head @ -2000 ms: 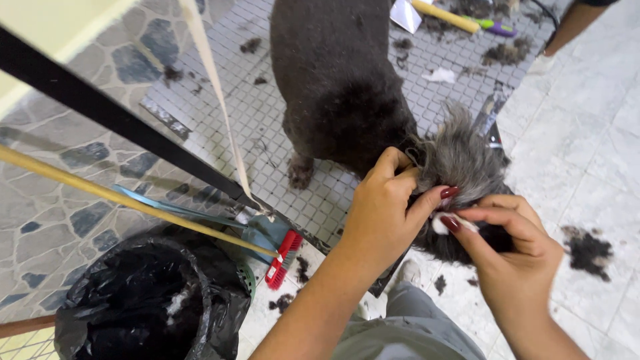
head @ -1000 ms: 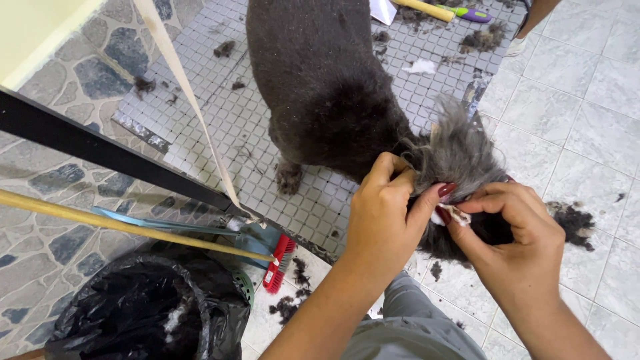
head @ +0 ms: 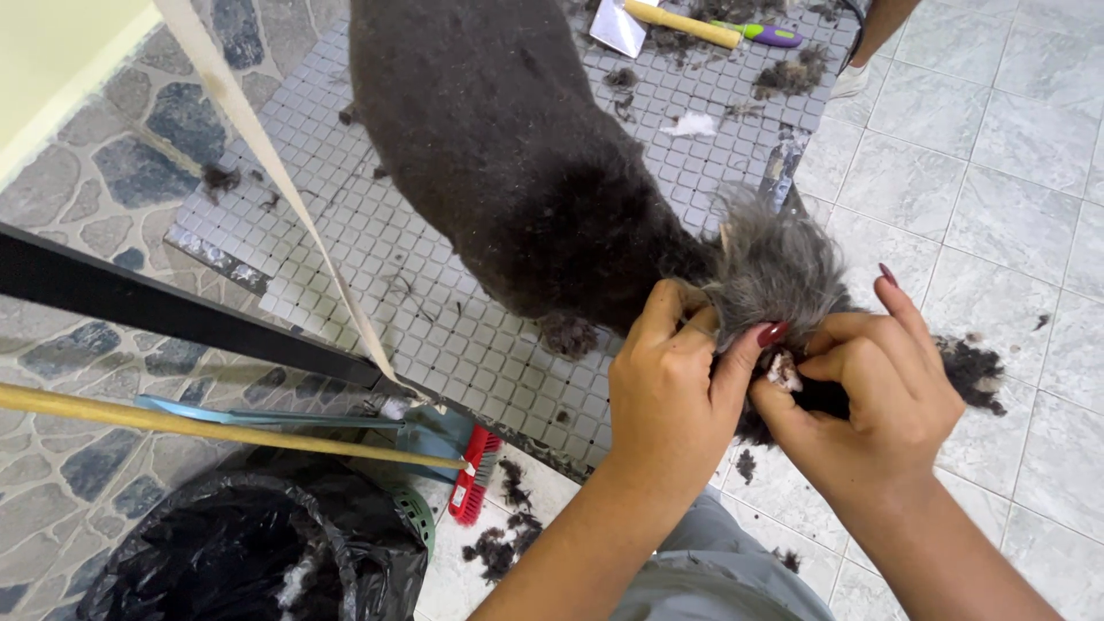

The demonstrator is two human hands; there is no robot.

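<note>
A dark, close-clipped dog stands on a grooming table with a gray square-patterned mat. Its shaggy gray head is at the table's right edge. My left hand grips the side of the head, thumb pressed near the ear. My right hand pinches a soiled white cotton piece between thumb and fingers, against the ear area, with the little finger raised. The dog's face is hidden by hair and hands.
A wooden-handled slicker brush, a purple-green tool and white fluff lie on the mat. A strap and black post stand left, above a red broom head, blue dustpan and black-bagged bin. Another person's leg shows top right.
The cotton in my right hand looks dirtier than in the earliest frame. My right little finger has lifted away from the others. My left hand keeps its place at the dog's head.
</note>
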